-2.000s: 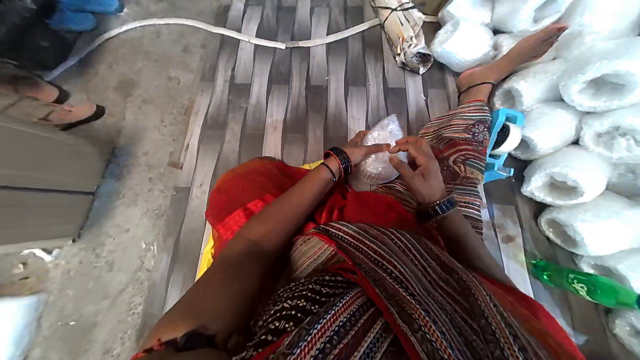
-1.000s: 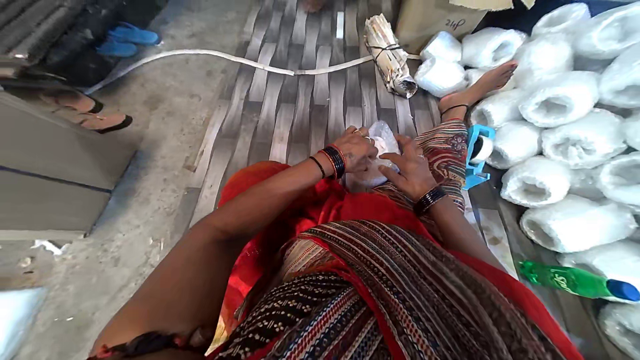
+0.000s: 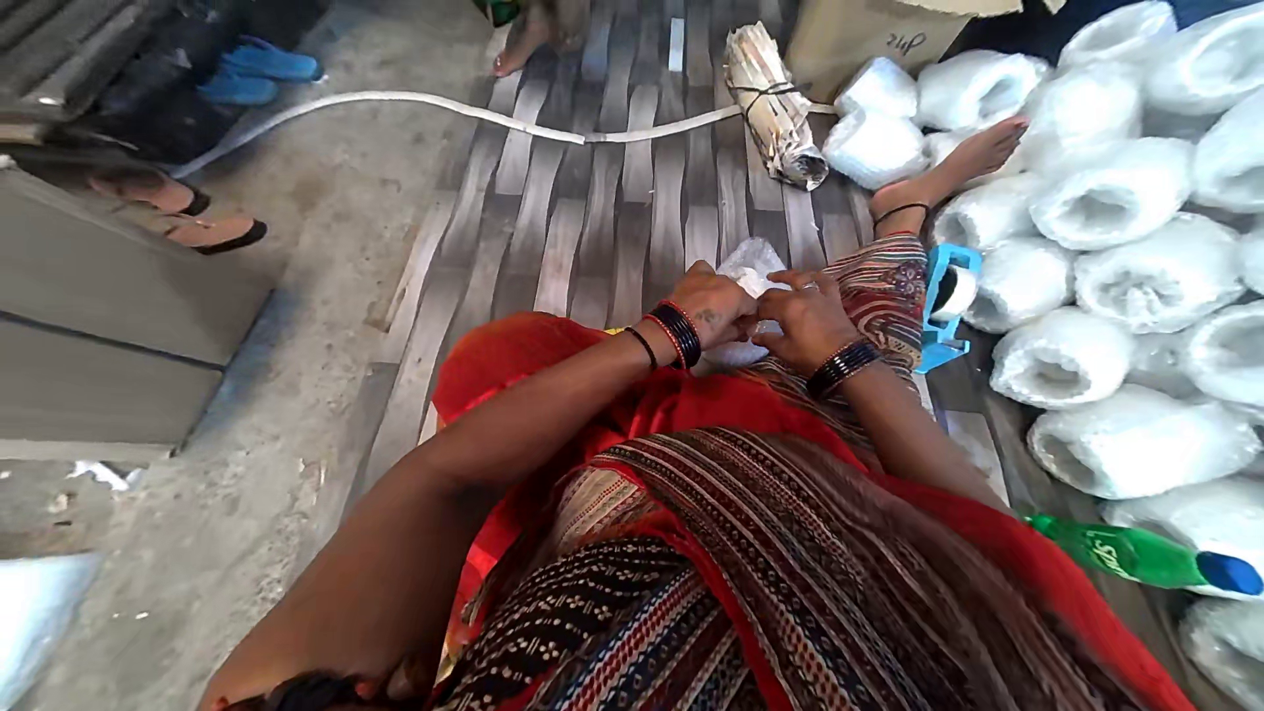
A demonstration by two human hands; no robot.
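Note:
Over my lap, both hands work close together on a small item wrapped in clear bubble wrap (image 3: 752, 259). My left hand (image 3: 713, 306), with red and black bangles at the wrist, has its fingers curled on the wrap's near left side. From the right, my right hand (image 3: 805, 314), with dark bangles, presses its fingertips on the same wrap. The hands nearly touch. Between them shows a white patch at the middle of the wrap; what is inside is hidden. Beside my leg, to the right of the hands, stands a blue tape dispenser (image 3: 933, 311) with a roll of tape.
Many bubble-wrapped bundles (image 3: 1111, 202) lie along the right. A green plastic bottle (image 3: 1126, 553) lies near them. Ahead are a tied roll of strips (image 3: 770, 109), a cardboard box (image 3: 859, 44) and a pale hose (image 3: 425, 99). Another person's bare foot (image 3: 523, 44) is at the top.
My hands stay at the wrapped item, with the fingers shifted on it. Another person's foot shows more fully at the top. The view has shifted somewhat.

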